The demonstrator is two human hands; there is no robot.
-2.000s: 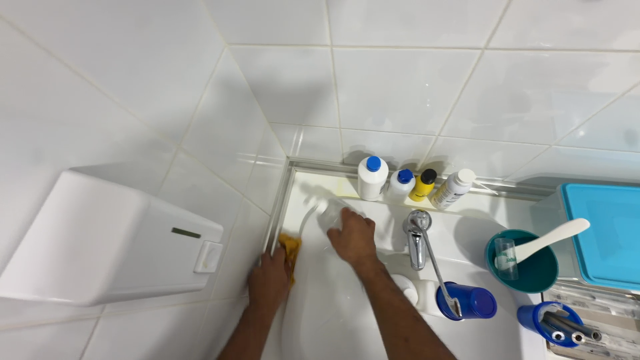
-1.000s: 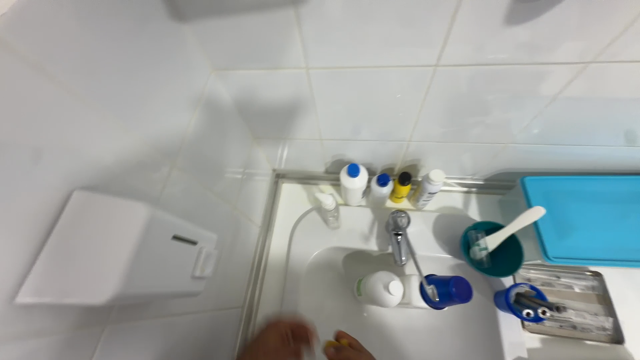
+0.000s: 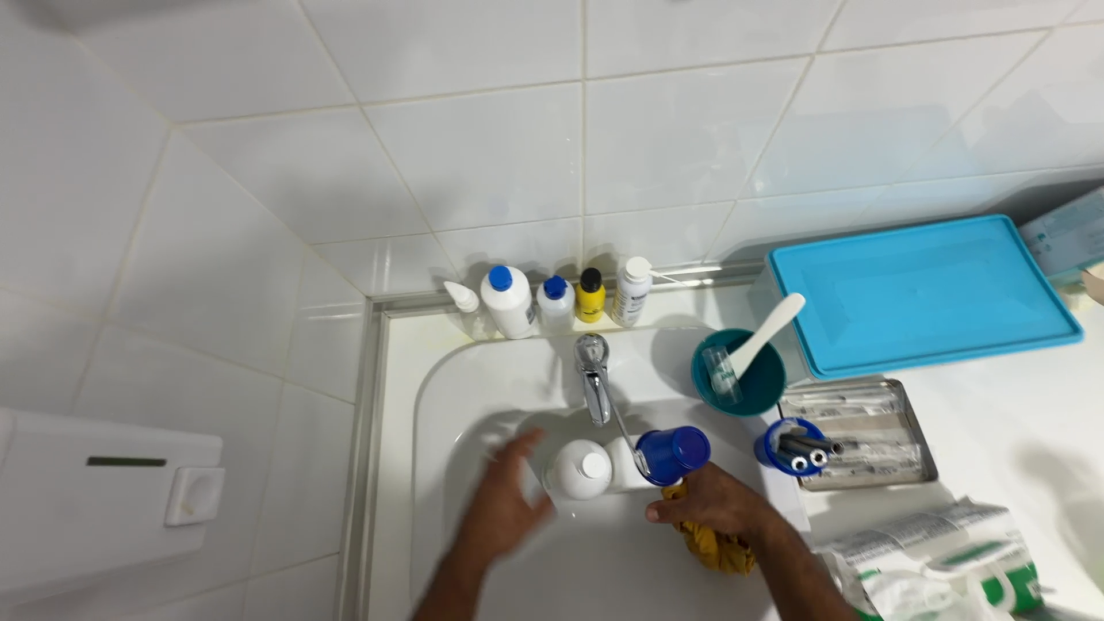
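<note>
My left hand [image 3: 509, 504], slightly blurred, is over the basin with its fingers apart and nothing in it, just left of a round white bottle [image 3: 580, 470]. My right hand [image 3: 716, 500] holds a mustard-yellow cloth [image 3: 720, 548] that hangs below the palm, close beside a dark blue cup [image 3: 673, 454] lying on its side in the sink [image 3: 552, 569]. A white item partly hidden lies between the round bottle and the cup. The chrome faucet [image 3: 593, 379] stands behind them, and a thin metal-coloured handle runs from near it down to the cup.
Along the back ledge stand a clear bottle with a white nozzle [image 3: 463, 297], a white bottle with blue cap [image 3: 509, 302], a yellow bottle [image 3: 590, 296] and others. Rightward are a teal bowl [image 3: 763, 388], blue-lidded box [image 3: 931, 293], blue cup with tools [image 3: 789, 447], metal tray [image 3: 927, 448] and plastic packs [image 3: 957, 561]. A dispenser [image 3: 103, 500] is at left.
Two seconds ago my right hand was at the back left ledge, and the cloth was by my left hand at the left edge. The cloth is now in my right hand; the nozzle bottle stands released.
</note>
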